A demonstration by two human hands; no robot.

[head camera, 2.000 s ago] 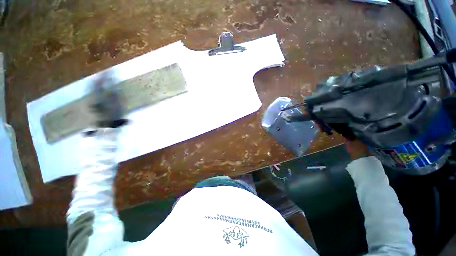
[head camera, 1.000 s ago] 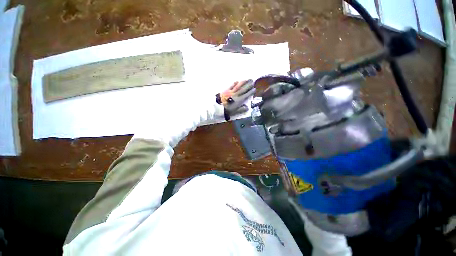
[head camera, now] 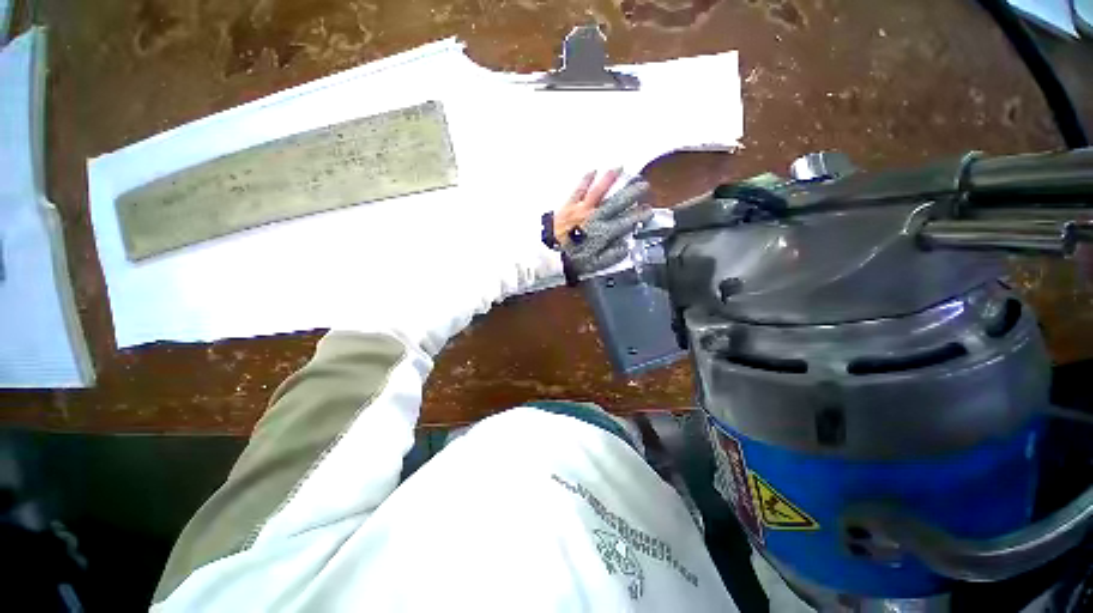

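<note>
The white fabric lay (head camera: 515, 156) lies on the brown table, its notched narrow end to the right. A metal bar (head camera: 288, 180) lies on its wide part and a silver clip (head camera: 584, 60) grips its top edge. The straight knife machine (head camera: 857, 359), grey and blue, stands at the right, its base plate (head camera: 638, 323) at the lay's lower right edge. My left hand (head camera: 603, 225), in a mesh glove with some bare fingers, lies flat on the lay beside the machine's front, fingers apart. My right hand is hidden behind the machine.
Another white stack (head camera: 42, 263) lies at the left table edge. A black cable (head camera: 1040, 72) runs at the upper right, near part of a white stack (head camera: 1055, 12) at the corner. The table's front edge (head camera: 216, 419) runs close to my body.
My left hand has moved from the metal bar to the lay's right part by the machine. The machine has moved in against the lay's lower right edge, its body now larger in view.
</note>
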